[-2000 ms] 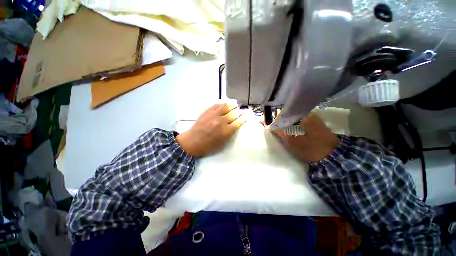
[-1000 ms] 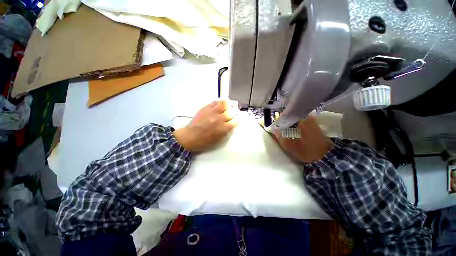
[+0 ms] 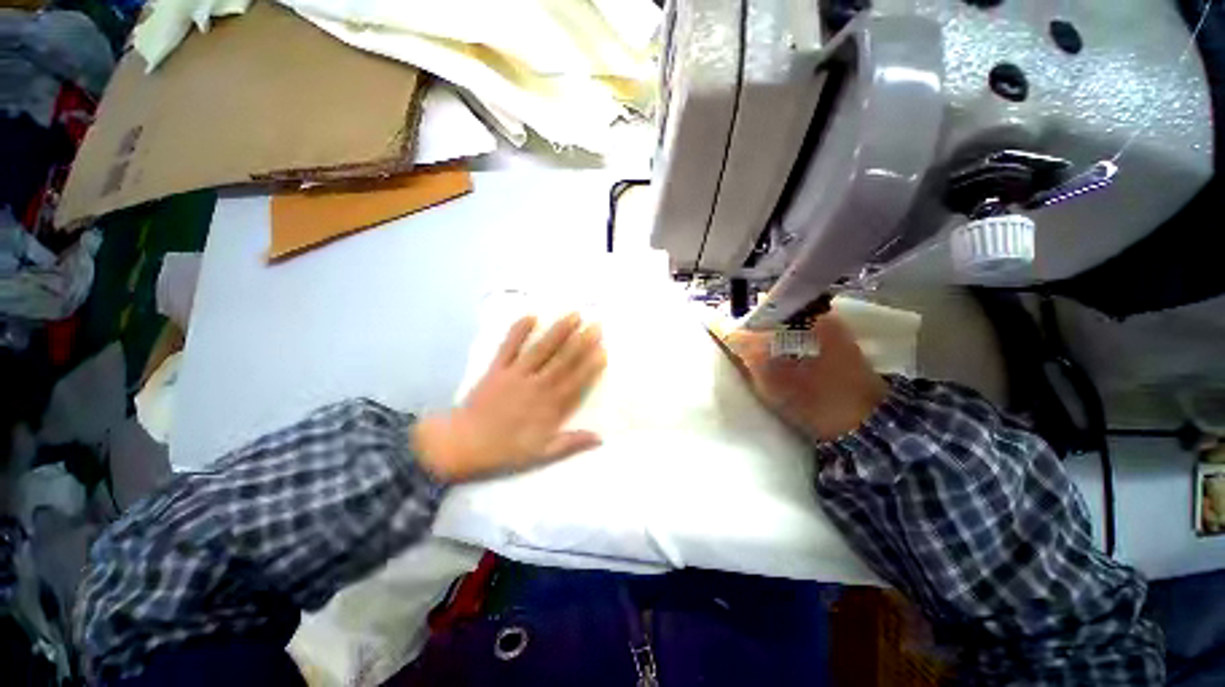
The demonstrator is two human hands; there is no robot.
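Observation:
A cream fabric panel [image 3: 645, 470], partly overexposed to white, lies on the table under the sewing machine head [image 3: 793, 148] and reaches the table's front edge. My left hand [image 3: 517, 403] lies flat on the panel left of the needle area, fingers spread. My right hand [image 3: 813, 376] is beside the presser foot [image 3: 739, 295], partly hidden by the machine head. A thin dark blade-like edge shows at its fingertips; whether the hand holds something is unclear.
Cardboard [image 3: 255, 108] and an orange-brown card [image 3: 363, 211] lie at the top left, beside a cream cloth bundle [image 3: 537, 67]. A black cable [image 3: 1107, 470] hangs at the right. Grey cloth pieces [image 3: 101, 537] litter the floor at left.
My left hand has moved away from the needle area, left and towards me, and its fingers have spread on the panel. My right hand has stayed beside the presser foot. The view has shifted slightly.

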